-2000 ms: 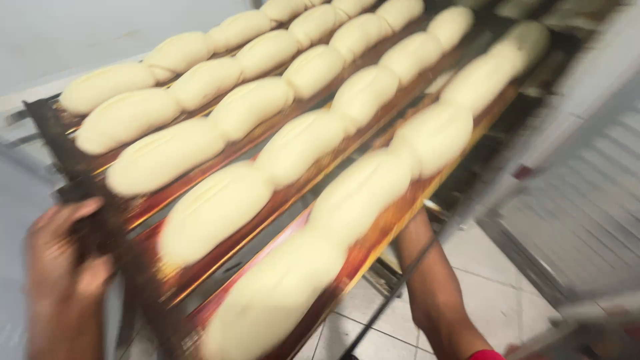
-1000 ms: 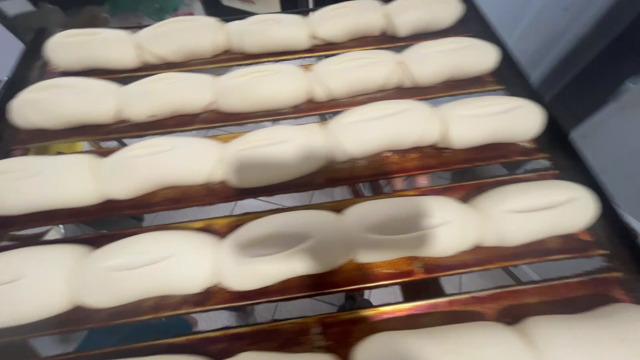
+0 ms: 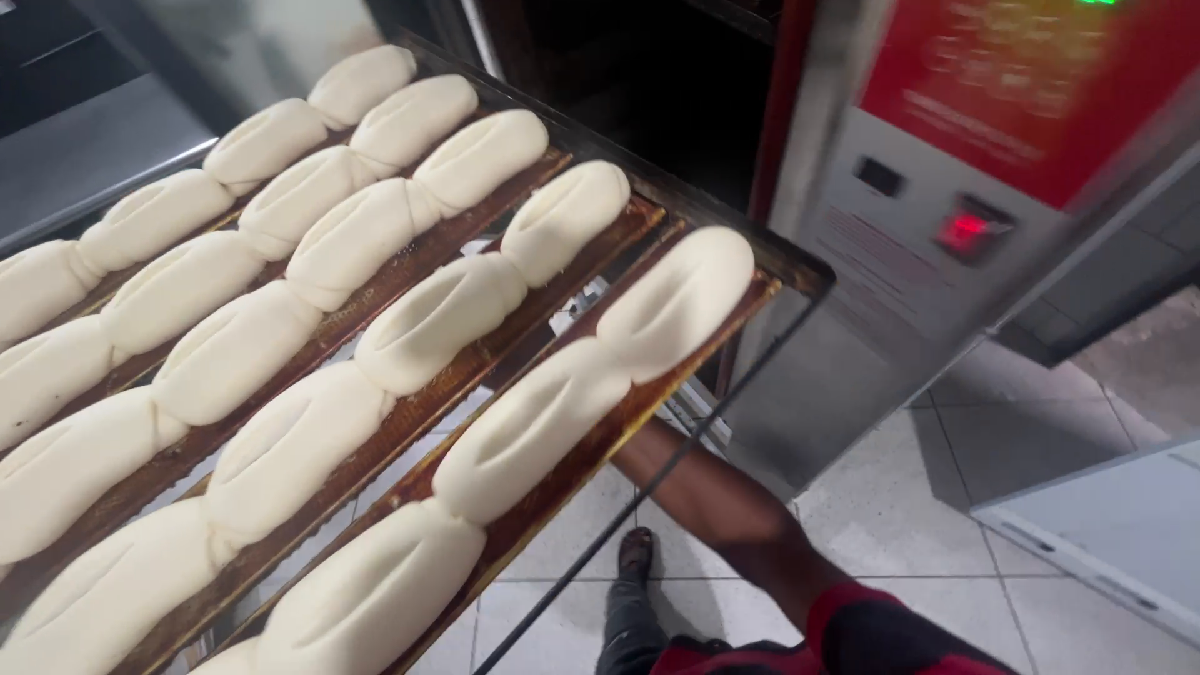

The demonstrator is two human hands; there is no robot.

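Observation:
A metal baguette tray (image 3: 722, 403) slants across the left and middle of the view, its far right corner close to an oven's side. On its brown channels lie several rows of pale, scored dough loaves (image 3: 525, 427), touching end to end. My right forearm (image 3: 712, 497) reaches up beneath the tray's right part; the right hand is hidden under the tray, so its grip does not show. My left hand is outside the picture.
Beyond the tray is a dark oven opening (image 3: 656, 103) with a steel and red control panel (image 3: 994, 103) to its right. A white panel (image 3: 1106, 525) juts in at the lower right above the tiled floor (image 3: 891, 506). My foot (image 3: 636, 553) stands below the tray.
The view has swung considerably, and the oven opening and control panel now show beyond the tray. My left hand, seen at the tray's edge two seconds ago, is out of view.

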